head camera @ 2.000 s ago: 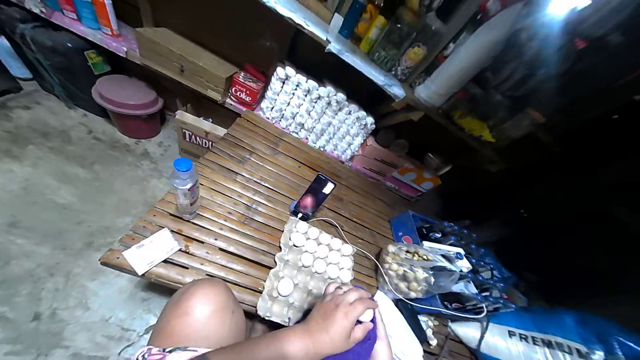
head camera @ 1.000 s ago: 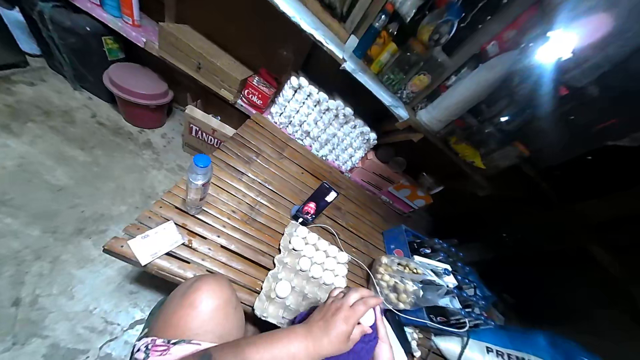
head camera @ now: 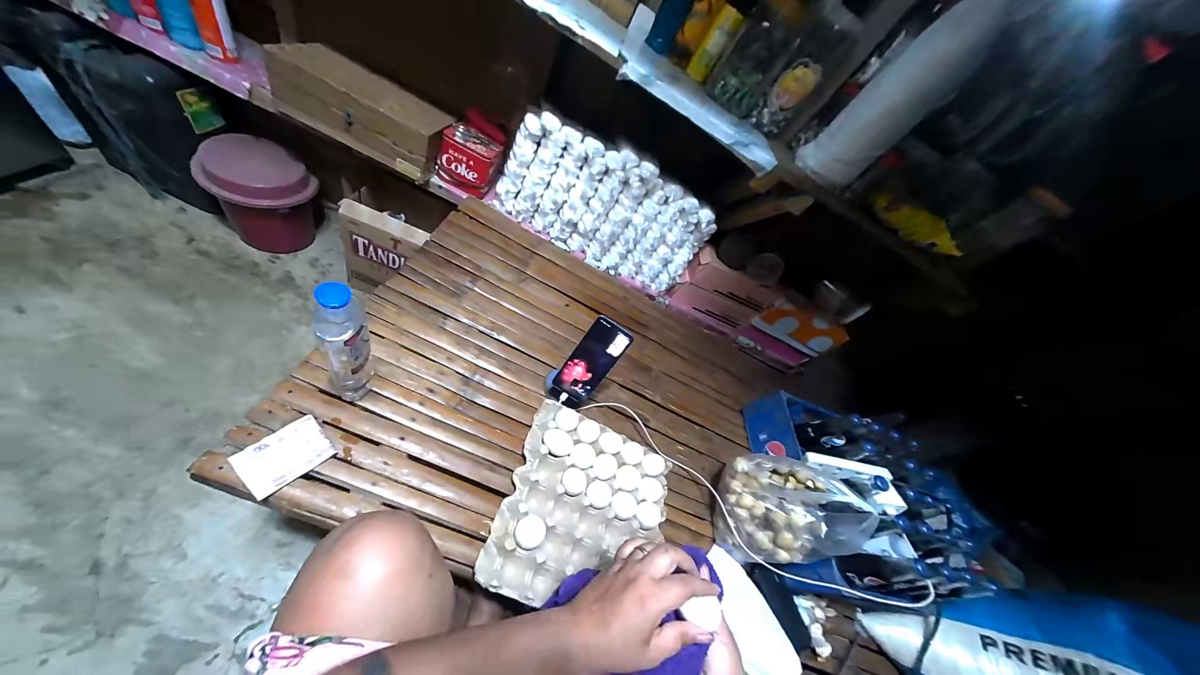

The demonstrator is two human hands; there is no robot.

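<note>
My left hand [head camera: 647, 600] reaches in from the lower left and presses a purple cloth [head camera: 689, 664] around a white egg [head camera: 701, 614]. Part of my right hand [head camera: 724, 652] shows beneath, its fingers at the egg; the rest is hidden by the cloth and the frame edge. Just beyond the hands lies a grey pulp egg tray [head camera: 553, 511]. White eggs [head camera: 605, 466] fill much of its far and right side, and one separate egg [head camera: 529, 532] sits near its left edge. A phone [head camera: 592, 359] with a lit screen stands at the tray's far end, a white cable plugged in.
On the slatted bamboo table [head camera: 450, 319] are a blue-capped bottle [head camera: 345, 347] and a white paper [head camera: 281, 457]. A plastic bag of small round items [head camera: 778, 506] and a blue crate of bottles [head camera: 773, 422] are at right. Stacked egg trays [head camera: 600, 206] stand behind. My knee [head camera: 361, 581] is near the front edge.
</note>
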